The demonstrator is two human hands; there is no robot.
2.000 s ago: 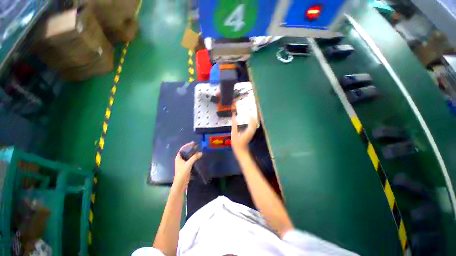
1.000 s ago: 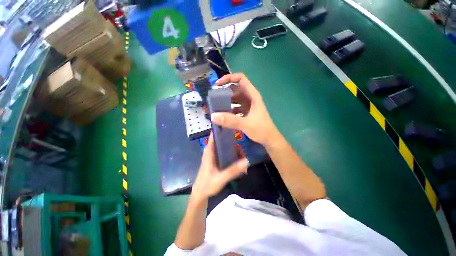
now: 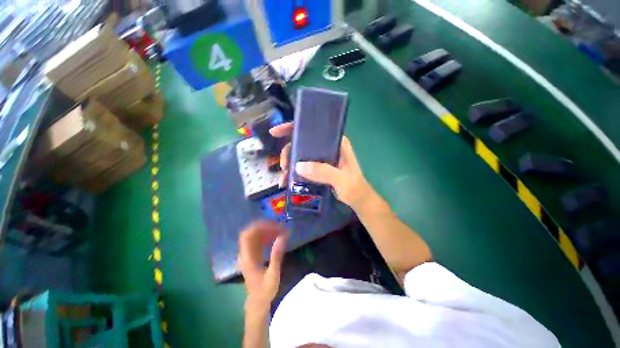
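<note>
A dark grey oblong plastic housing (image 3: pixel 319 129) is held up in front of the machine, its broad face towards me. My right hand (image 3: pixel 336 177) is closed around its lower part, with the thumb across the face. My left hand (image 3: pixel 262 251) is blurred, empty, with fingers apart, below and left of the housing. The holed base plate (image 3: pixel 257 170) and the orange nest (image 3: pixel 274 162) are partly hidden behind the housing and my right hand. The press head (image 3: pixel 248 98) is above them.
The blue machine head (image 3: pixel 216 54) carries a green 4. The green bench (image 3: pixel 421 177) at right holds several dark housings (image 3: pixel 440 73) and a phone-like slab (image 3: pixel 347 58) with a pale loop. Cartons (image 3: pixel 88 136) stand at left. A green rack (image 3: pixel 88 312) is at lower left.
My left hand has let go of the housing and moved down and left. My right hand has turned the housing so its broad face shows and raised it slightly. The camera view has shifted.
</note>
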